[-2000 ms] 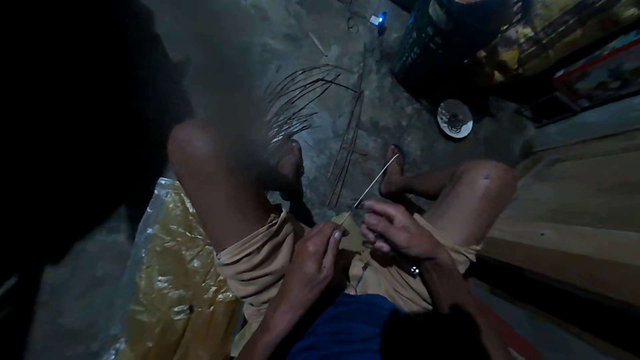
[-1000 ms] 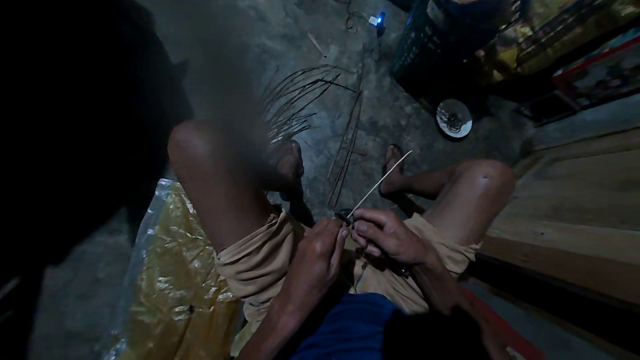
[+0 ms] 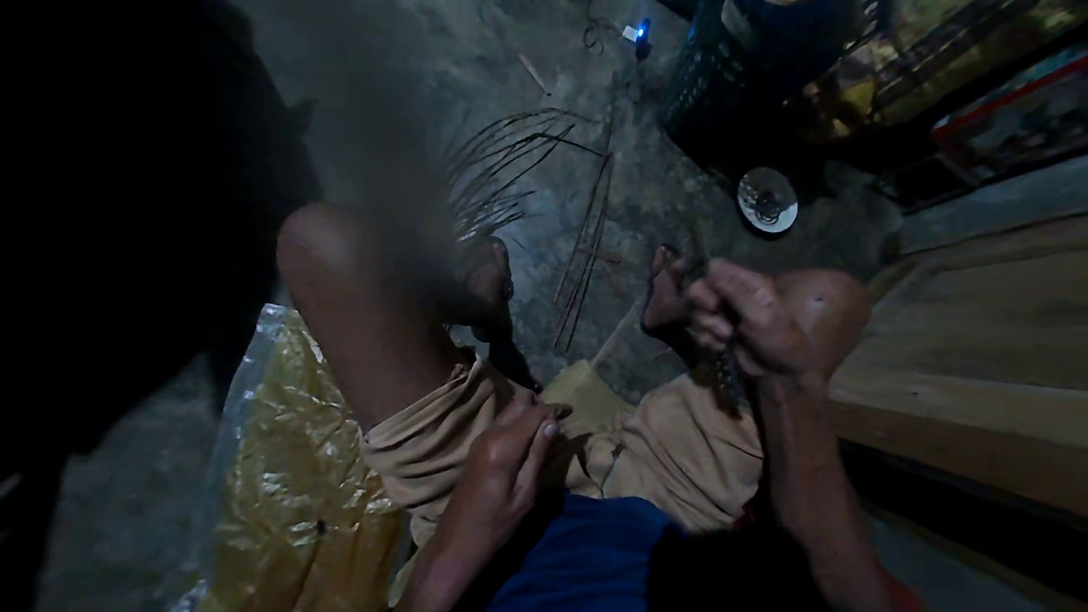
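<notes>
My left hand (image 3: 512, 446) rests low over my lap, on the tan shorts (image 3: 693, 455), with its fingers closed at a small dark tip; what it grips is too dim to tell. My right hand (image 3: 748, 319) is raised in front of my right knee, closed around a dark, narrow tool (image 3: 727, 374) that resembles a knife, blurred at its upper end. A thin pale strip (image 3: 616, 333) slants up from my lap toward my right foot. Thin dark sticks (image 3: 582, 255) lie on the floor between my feet, beside a fanned bunch of curved ones (image 3: 501, 170).
A white plate (image 3: 767, 201) with something dark in it stands on the concrete floor beyond my right foot. Behind it is a dark basket (image 3: 705, 76). Wooden boards (image 3: 969, 365) run along the right. Yellow plastic sheeting (image 3: 297, 484) lies at the left. A small blue light (image 3: 641, 34) glows farther off.
My hands were together over my lap with the pale strip pointing up between them. My right hand has moved away up and to the right with the dark tool; the strip now sits lower.
</notes>
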